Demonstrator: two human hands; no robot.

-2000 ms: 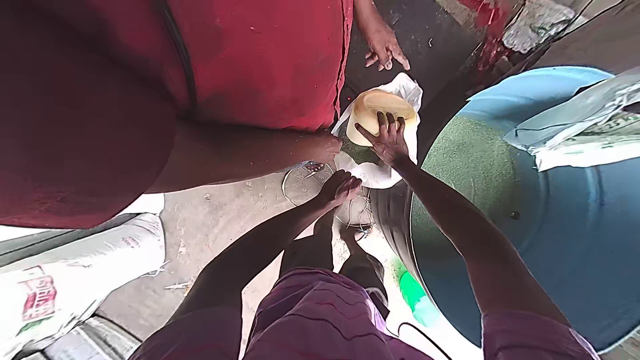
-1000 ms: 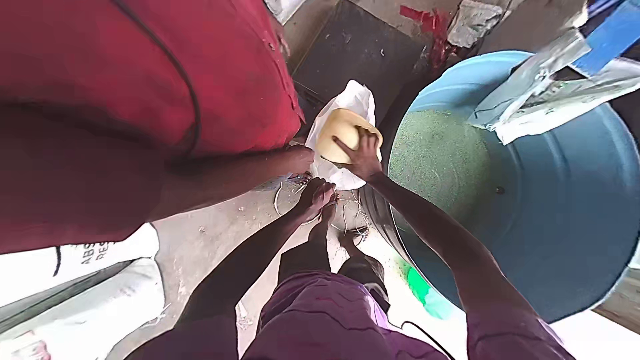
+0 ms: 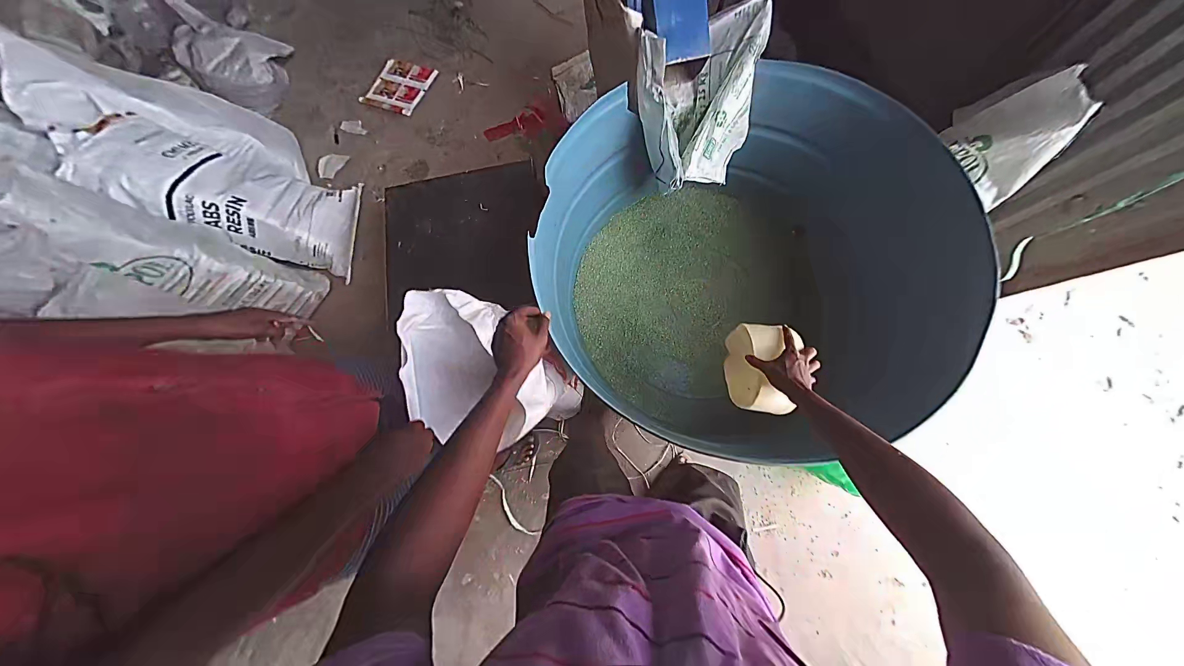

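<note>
A large blue plastic drum (image 3: pixel 832 268) stands open in front of me, with green granules (image 3: pixel 657 277) over its bottom. Inside it, toward the near side, my right hand (image 3: pixel 791 368) grips a cream-coloured plastic scoop (image 3: pixel 754 393), its fingers over the right side. My left hand (image 3: pixel 523 340) is closed on the edge of a white sack (image 3: pixel 444 356), right beside the drum's left rim. The sack's mouth is spread wide; its contents cannot be seen.
A co-worker in red (image 3: pixel 185 462) is at the left, one hand (image 3: pixel 407 449) near the white sack. Full printed sacks (image 3: pixel 250 208) lie at the upper left. A folded bag (image 3: pixel 708 125) hangs over the drum's far rim. Behind the white sack is a dark board (image 3: pixel 453 231).
My right hand has moved with the scoop from over the white sack into the drum. The co-worker's hand has drawn back from the scoop. The view has swung toward the drum.
</note>
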